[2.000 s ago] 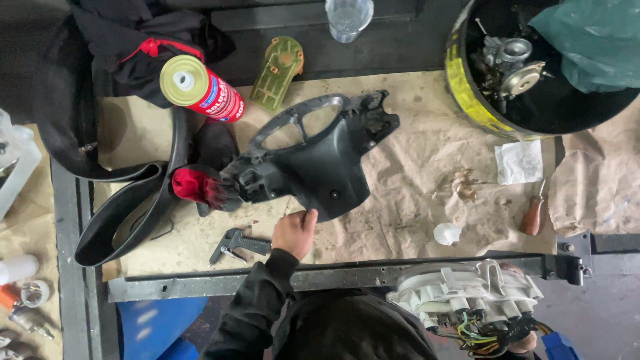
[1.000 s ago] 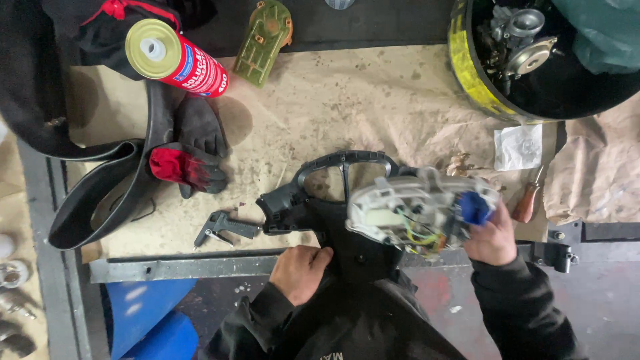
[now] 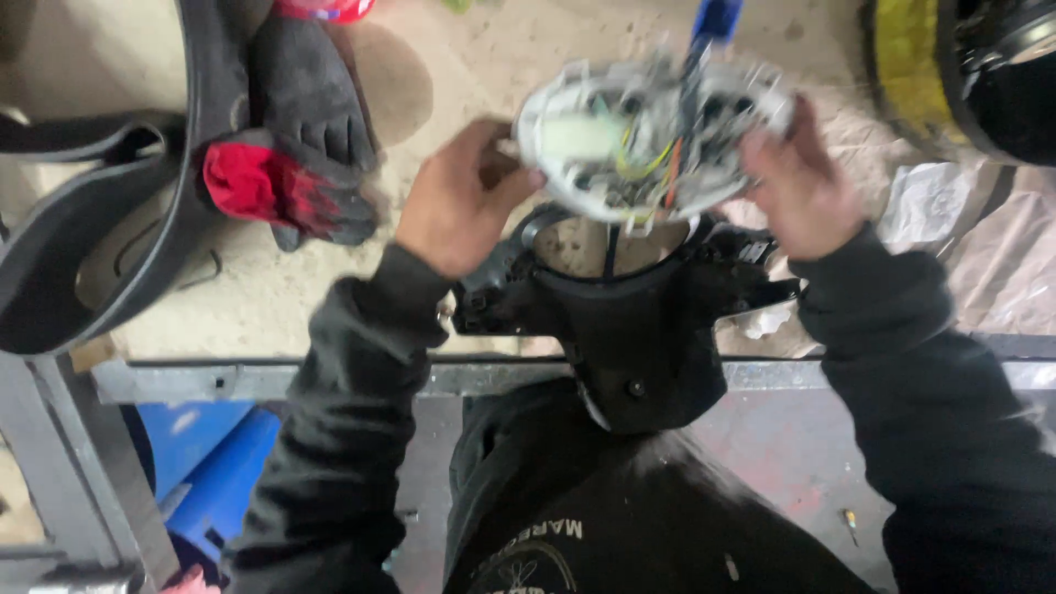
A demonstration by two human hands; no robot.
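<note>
An oval grey-white instrument cluster point(image 3: 577, 177) with yellow and orange wires is held up between both hands. My left hand point(image 3: 462, 198) grips its left end by thumb and fingers. Around the right end closes my right hand point(image 3: 796, 186), somewhat blurred. A dark cable with a blue connector point(image 3: 716, 21) rises from the cluster. Just below lies a black plastic handlebar cover point(image 3: 635, 330) with a ring-shaped opening; its lower part reaches over the metal bench edge towards my body. The cluster hides part of the ring.
Left are a black rubber strap point(image 3: 177, 223) and a red and grey glove point(image 3: 256, 186). A yellow-banded black container point(image 3: 916, 74) stands at the upper right, above a white paper piece point(image 3: 928, 202). The metal bench edge point(image 3: 330, 379) crosses the view below the hands.
My left hand has let go of the black cover and taken hold of the cluster's left end. My right hand has brought the cluster over the cover's ring. The view is closer.
</note>
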